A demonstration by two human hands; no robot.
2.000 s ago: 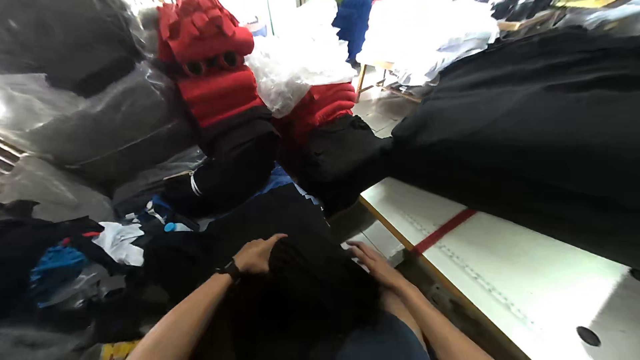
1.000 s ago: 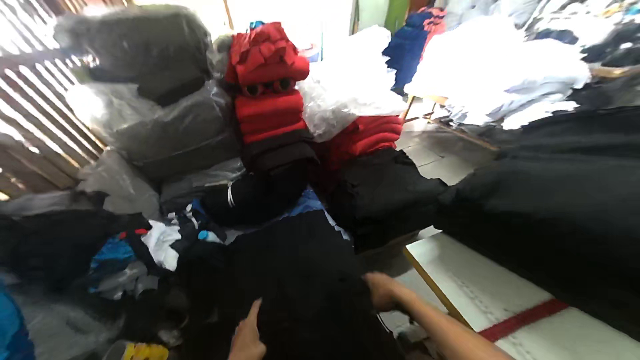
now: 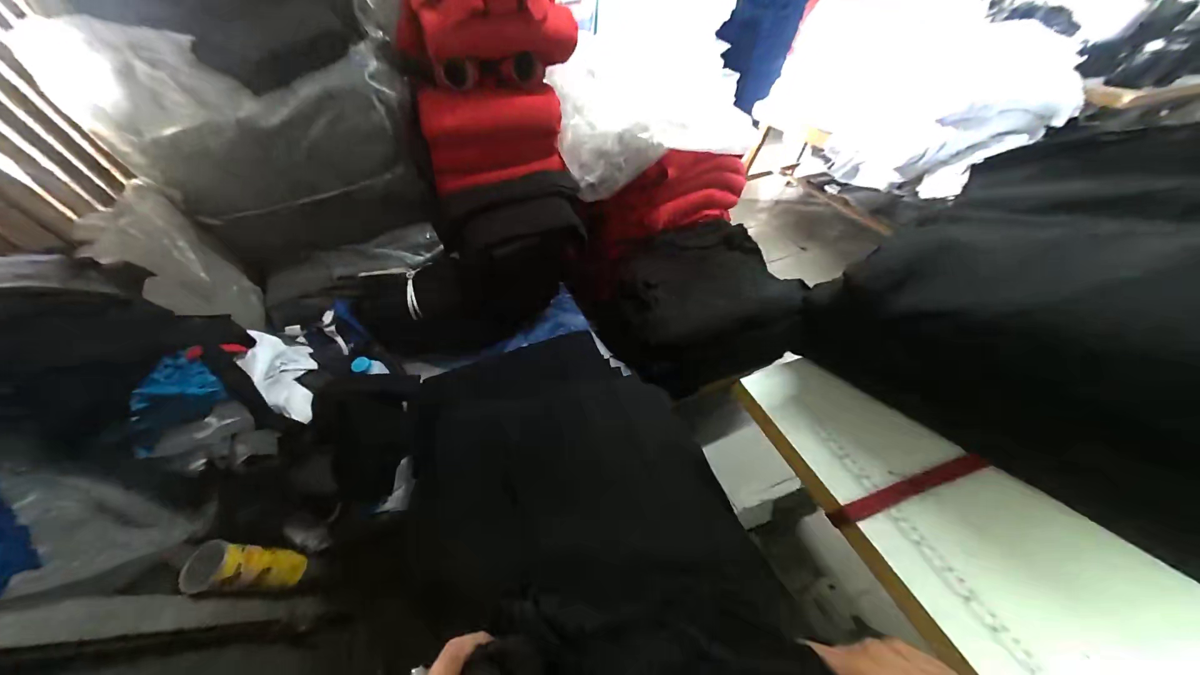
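A black cloth (image 3: 581, 487) lies spread in the middle, its near part bunched at the bottom edge. At the bottom, left of centre, my left hand (image 3: 459, 652) grips the bunched cloth; only part of it shows. My right hand (image 3: 877, 656) touches the cloth's right near edge at the bottom, mostly cut off by the frame, so its fingers are hidden. Beyond the cloth, folded black fabric (image 3: 698, 300) and red fabric (image 3: 670, 192) are piled up.
A white table (image 3: 900, 487) with a red strip and a large black fabric heap (image 3: 1059, 309) stands at right. Plastic-wrapped bundles (image 3: 291, 159) fill the back left. A yellow cup (image 3: 262, 567) lies on its side among scraps at left. A red roll stack (image 3: 492, 122) stands behind.
Both hands have moved toward me, down to the bottom edge. The cloth, bunched under the hands two seconds ago, now lies flatter over its far part.
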